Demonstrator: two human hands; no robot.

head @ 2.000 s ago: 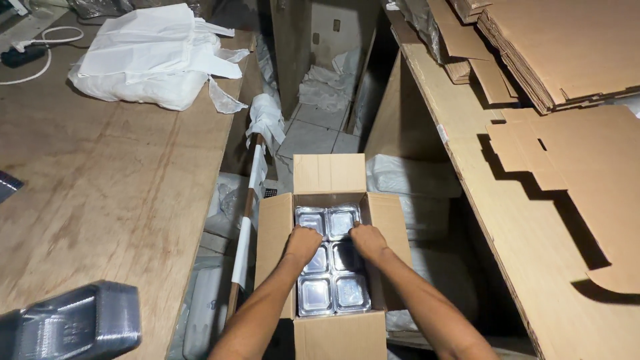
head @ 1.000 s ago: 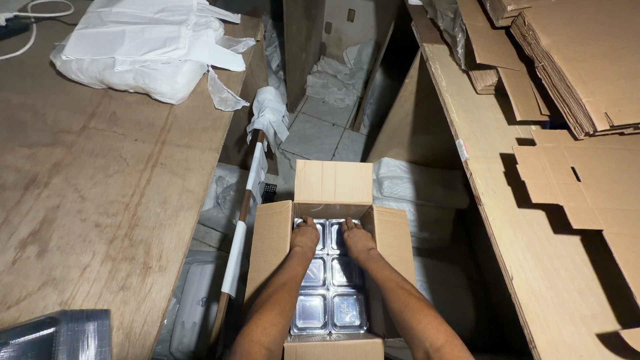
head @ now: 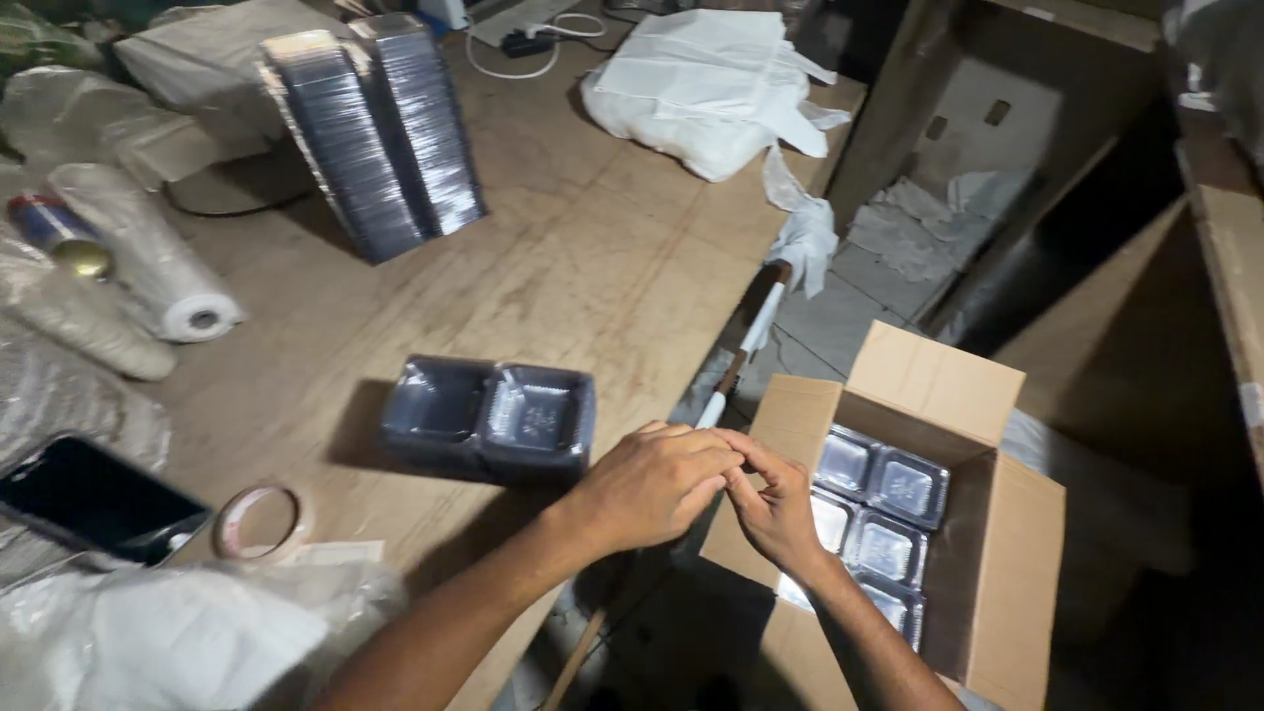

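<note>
My left hand (head: 652, 484) and my right hand (head: 775, 494) meet at the fingertips between the table and an open cardboard box (head: 1017, 583). Whether anything small is between the fingers cannot be told. Inside the box sit several stacks of clear plastic containers (head: 891, 548), partly hidden by my right hand and forearm. Just left of my left hand, a pair of nested container stacks (head: 538, 415) rests on the wooden table (head: 592, 267). Two tall container stacks (head: 380, 138) stand farther back on it.
A white plastic bag (head: 701, 84) lies at the table's far edge. On the left are a plastic film roll (head: 148, 257), a tape roll (head: 229, 523), a phone (head: 99, 499) and crumpled plastic (head: 178, 632). A wrapped rail (head: 746, 341) runs between table and box.
Both hands have left the containers inside the box and come together beside it, near the table. The view has swung to the left.
</note>
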